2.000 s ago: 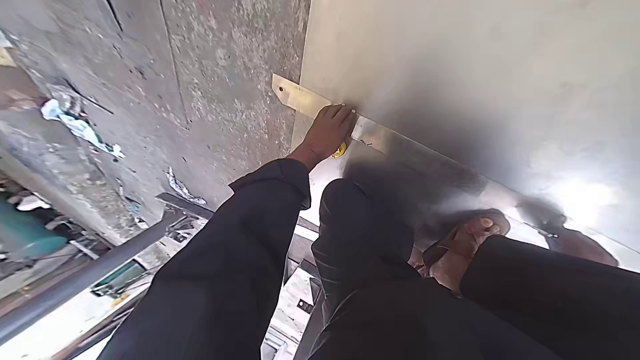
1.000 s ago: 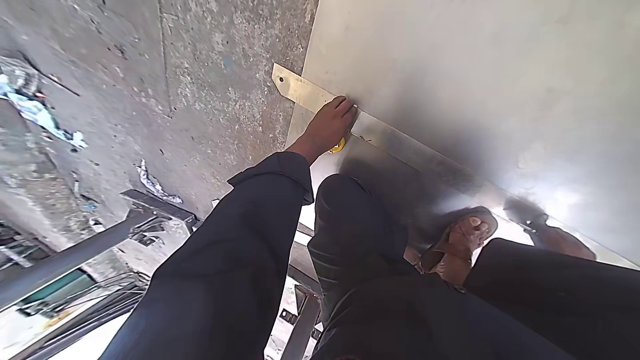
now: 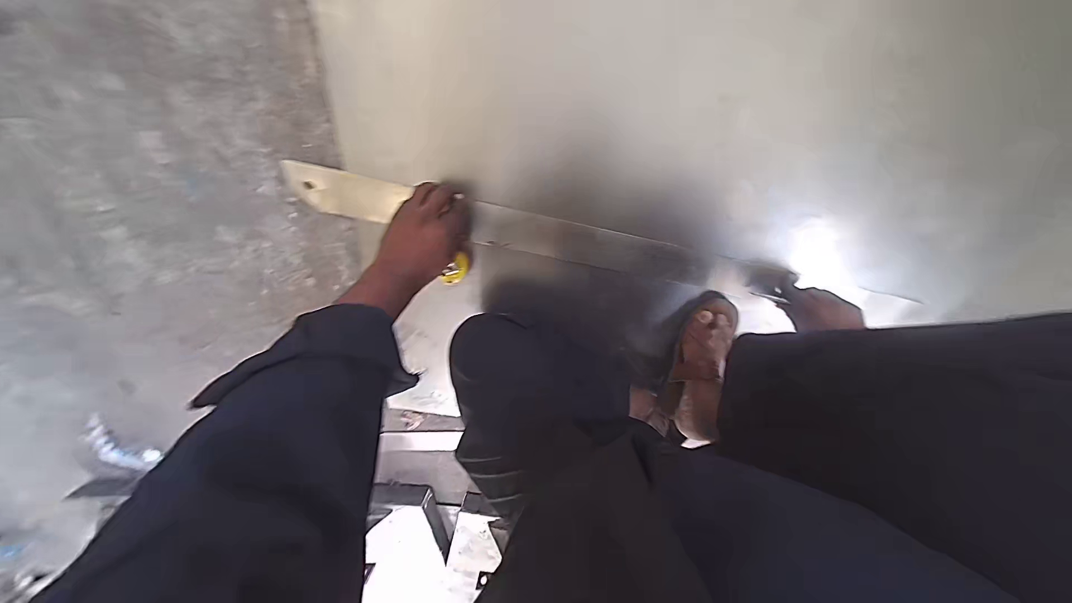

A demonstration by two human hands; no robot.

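A long flat metal straightedge point(image 3: 578, 239) with a hole near its pointed left end lies slantwise across a smooth sheet of metal point(image 3: 628, 92). My left hand point(image 3: 425, 230) grips the straightedge near that end, and a round yellow thing point(image 3: 455, 268), partly hidden, shows beneath the palm. At the right, my right hand point(image 3: 821, 308) is by the far part of the straightedge, with its fingers around a small thin tool that is too blurred to name. The thumb side and the tool's tip lie in glare and shadow.
My sandalled foot point(image 3: 706, 356) rests on the sheet close to the straightedge, beside my bent knee. Rough grey ground point(image 3: 151, 209) borders the sheet on the left. Dark metal frame parts point(image 3: 419, 502) lie below, and a crumpled scrap point(image 3: 117, 444) is at lower left.
My left hand stays on the straightedge near its left end. My right hand remains at its right part, and no clear change of hold shows. The view has shifted.
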